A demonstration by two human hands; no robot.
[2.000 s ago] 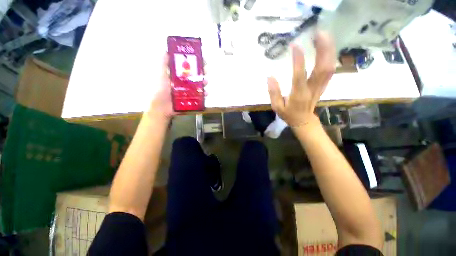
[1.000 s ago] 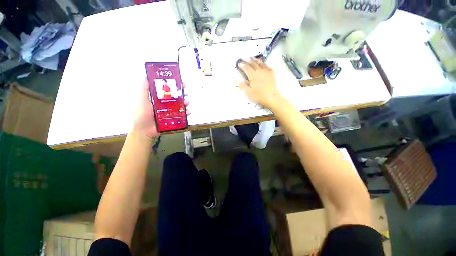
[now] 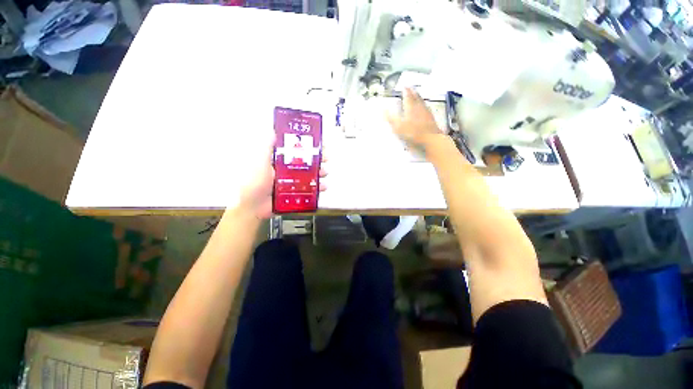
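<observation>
My left hand point(image 3: 261, 181) holds a smartphone point(image 3: 297, 159) upright over the front edge of the white sewing machine table point(image 3: 182, 106). Its screen is lit red-pink. My right hand point(image 3: 414, 121) reaches over the table beside the needle area of the cream-white "brother" sewing machine point(image 3: 524, 83). Its fingertips are blurred, and I cannot tell whether it holds anything. The dark scissors point(image 3: 454, 114) lie just right of my right hand, partly hidden by the hand and forearm.
A small dark rectangle point(image 3: 545, 158) lies at the table's right. A green carton point(image 3: 61, 266) stands at the left, a printed brown carton point(image 3: 83, 353) at the lower left. A brown stool point(image 3: 585, 304) and a blue object point(image 3: 646, 311) are at the lower right.
My right hand has gone from raised, to flat on the table at the scissors, to farther forward near the needle area. My left hand still holds the lit phone. The camera view has shifted.
</observation>
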